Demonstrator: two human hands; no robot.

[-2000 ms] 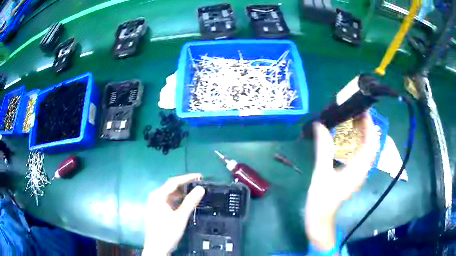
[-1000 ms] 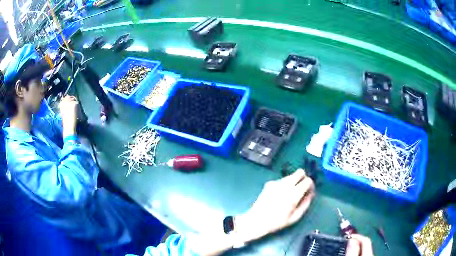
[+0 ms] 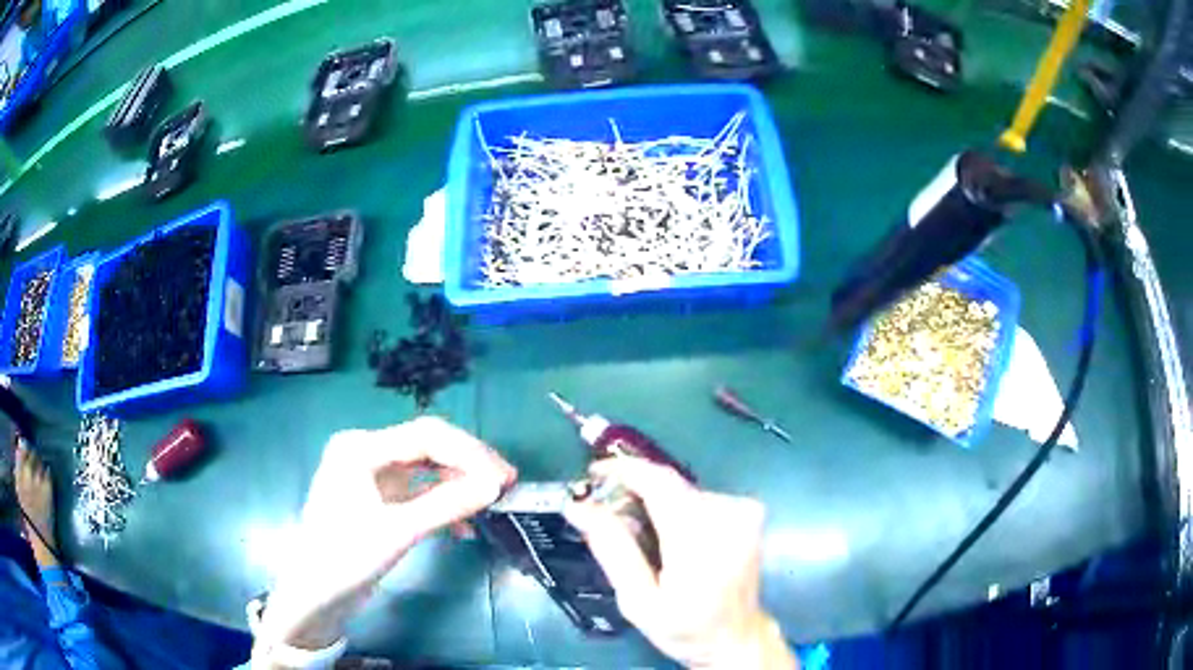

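Note:
A black housing point(image 3: 556, 563) is held tilted near the bench's front edge, with its pale edge up between my fingers. My left hand point(image 3: 393, 504) is at its upper left, thumb and fingertips pinched together at the edge; whether a small part is between them cannot be told. My right hand point(image 3: 687, 556) grips the housing's right side. A dark red bottle point(image 3: 635, 448) lies just behind my right hand, partly hidden by it. Small black parts point(image 3: 421, 351) lie in a loose pile behind my left hand.
A blue bin of white pins point(image 3: 622, 291) stands at centre, a bin of brass parts point(image 3: 962, 425) right. An electric screwdriver point(image 3: 922, 242) hangs beside it. A small hand screwdriver point(image 3: 752, 411) lies between. A black-parts bin point(image 3: 236, 314) and open housing point(image 3: 304, 295) are left. Another person's hand point(image 3: 33, 491) shows far left.
The view has swung back right from the neighbour. My left hand has moved from the black pile to the housing. The housing is now tilted up, held in my right hand.

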